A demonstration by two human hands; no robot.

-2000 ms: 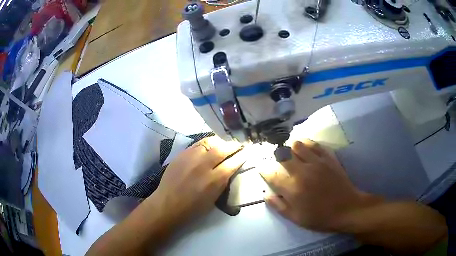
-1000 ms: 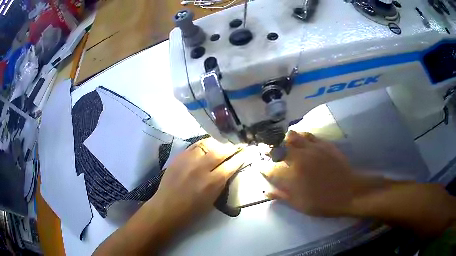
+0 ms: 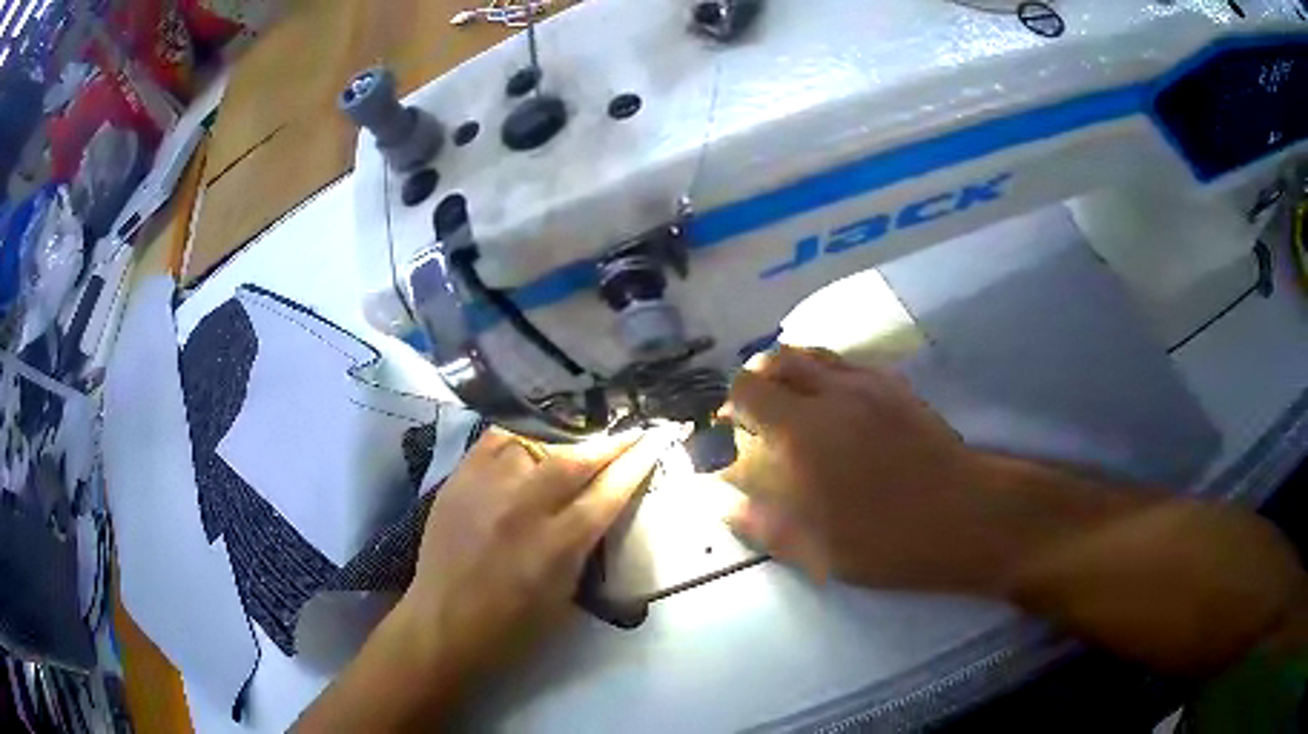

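The white JACK sewing machine [image 3: 861, 172] has its lit needle area between my hands. My left hand [image 3: 531, 502] lies with fingers together at the left of the needle, at the edge of the dark and pale cut panels [image 3: 316, 473]. My right hand [image 3: 832, 459] is bent beside the presser foot area on the right; its fingertips are partly hidden behind the machine head. Glare hides what lies under the fingers, so I cannot tell what either holds. The bright needle plate [image 3: 667, 534] shows between my hands.
Stacked pale grey pieces [image 3: 1047, 344] lie under the machine arm at the right. A long pale panel [image 3: 151, 473] lies at the table's left edge. Brown board [image 3: 316, 115] is behind, with plastic-wrapped items [image 3: 50, 258] at far left. A measuring scale [image 3: 932, 688] runs along the front edge.
The view has shifted, so the machine appears further left. My right hand has turned, with its fingers bent closer to the machine head. My left hand stays beside the needle.
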